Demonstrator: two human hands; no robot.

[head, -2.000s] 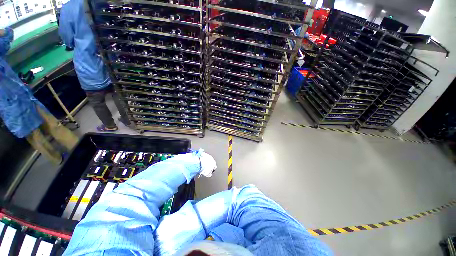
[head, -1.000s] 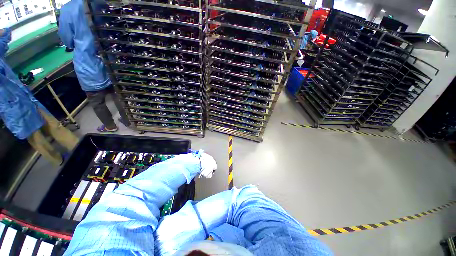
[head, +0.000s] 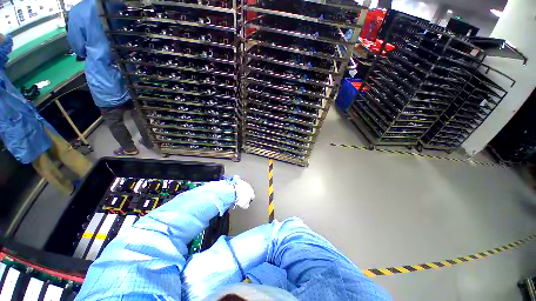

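Note:
A black tote [head: 167, 169] stands at the lower left with populated circuit boards [head: 130, 203] inside. Pale long blocks [head: 101, 236] with a yellow stripe lie beside them. My left hand [head: 244, 194], in a white glove, is small at the end of a light blue sleeve, by the tote's right edge. Its fingers are not clear, nor whether it touches the rim. My left sleeve covers part of the boards. My right sleeve bends across the bottom middle; my right hand is not visible.
A second tote with a red rim [head: 44, 269] is cut off at the lower left. Tall rack trolleys [head: 240, 88] full of boards stand ahead, more racks [head: 420, 88] at right. Two people in blue smocks [head: 100, 59] stand by a green bench [head: 50, 76]. Yellow-black tape [head: 271, 191] marks the floor.

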